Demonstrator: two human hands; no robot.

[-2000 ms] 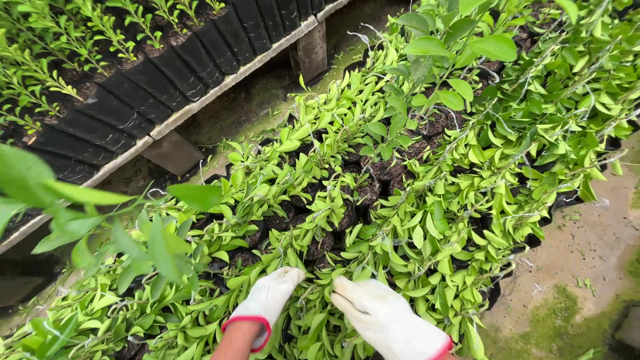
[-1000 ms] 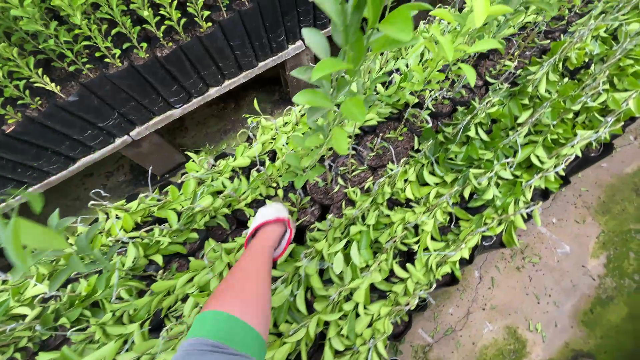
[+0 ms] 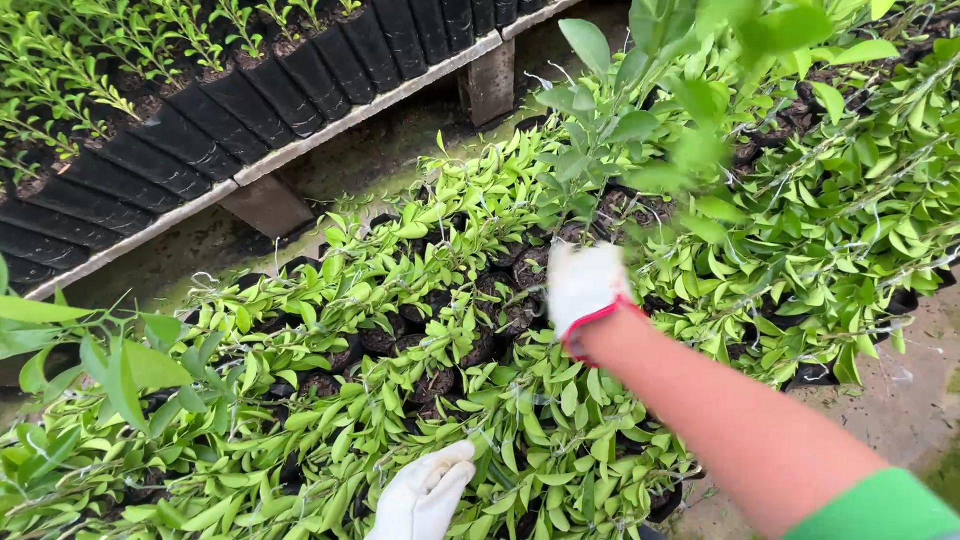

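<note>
My left hand (image 3: 429,487), in a white glove, is low in the view among bent-over leafy seedlings (image 3: 360,405). Its thumb and forefinger are close together beside a leafy stem; whether they pinch it is unclear. Farther forward and to the right, my right hand (image 3: 589,289), in a white glove with a red cuff, reaches down at the base of a taller upright seedling (image 3: 577,165). Motion blurs this hand and its fingertips are hidden, so its grip cannot be made out. Dark soil in black grow bags (image 3: 382,334) shows between the stems.
A raised bed edge (image 3: 360,112) on concrete blocks (image 3: 491,82) holds rows of black grow bags (image 3: 217,120) with small seedlings at the upper left. Blurred leaves (image 3: 112,367) hang close at the left. Concrete ground (image 3: 892,405) lies at the right.
Two seconds ago both gloved hands were side by side low among the leaves; now the right hand is farther forward. One second ago only one hand was in view.
</note>
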